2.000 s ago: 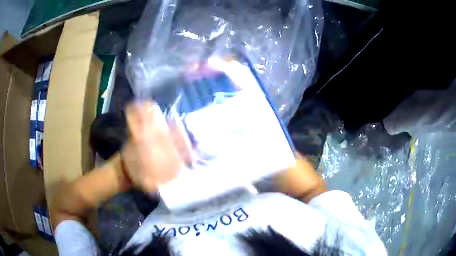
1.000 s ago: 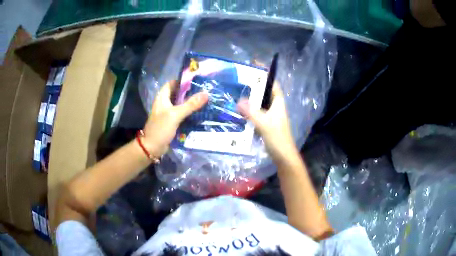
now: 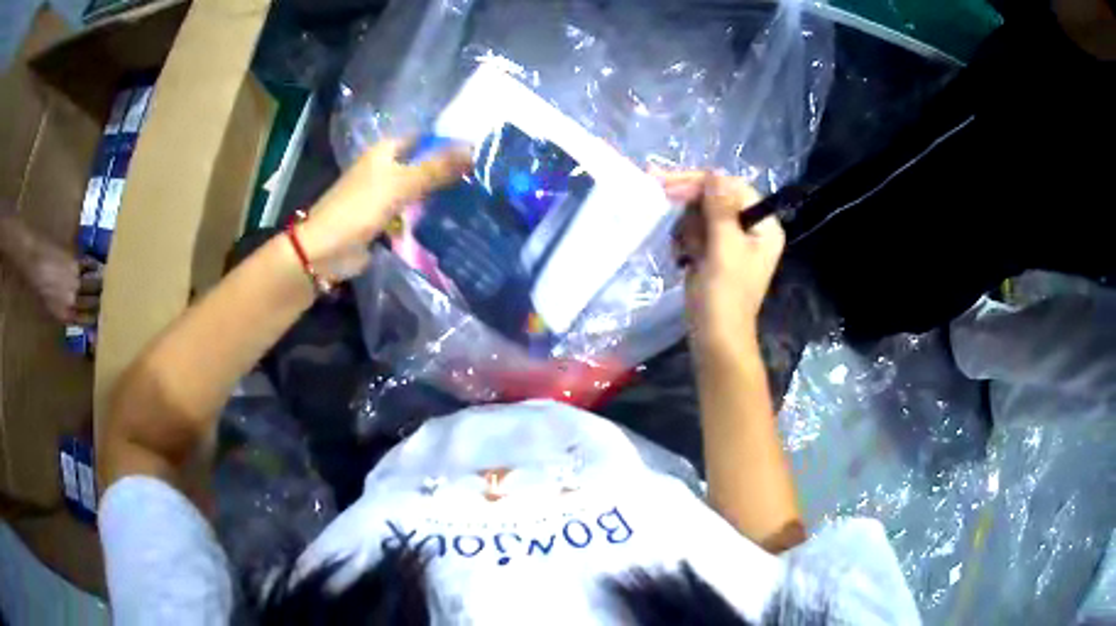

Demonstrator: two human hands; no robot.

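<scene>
A flat retail box (image 3: 587,208), white with a dark phone picture, is tilted diagonally above a large clear plastic bag (image 3: 428,330). Glare shows on its face. My left hand (image 3: 361,208) grips the box at its left edge, fingertips over a blue part. My right hand (image 3: 734,239) is beside the box's right corner and holds a slim black tool (image 3: 769,208) that points outward. Its fingertips are close together at the corner; whether they pinch film there is too blurred to tell.
An open brown carton (image 3: 178,208) on the left holds blue-and-white boxes (image 3: 104,196), with another person's hand (image 3: 52,279) at them. Dark clothing (image 3: 955,208) is at right. Clear film (image 3: 881,452) lies at lower right. A green surface (image 3: 936,25) is at the top.
The box has turned from nearly level to diagonal. My right hand has moved right, off the box's face to its corner; my left hand has shifted left and up. Another person's hand has appeared at the carton.
</scene>
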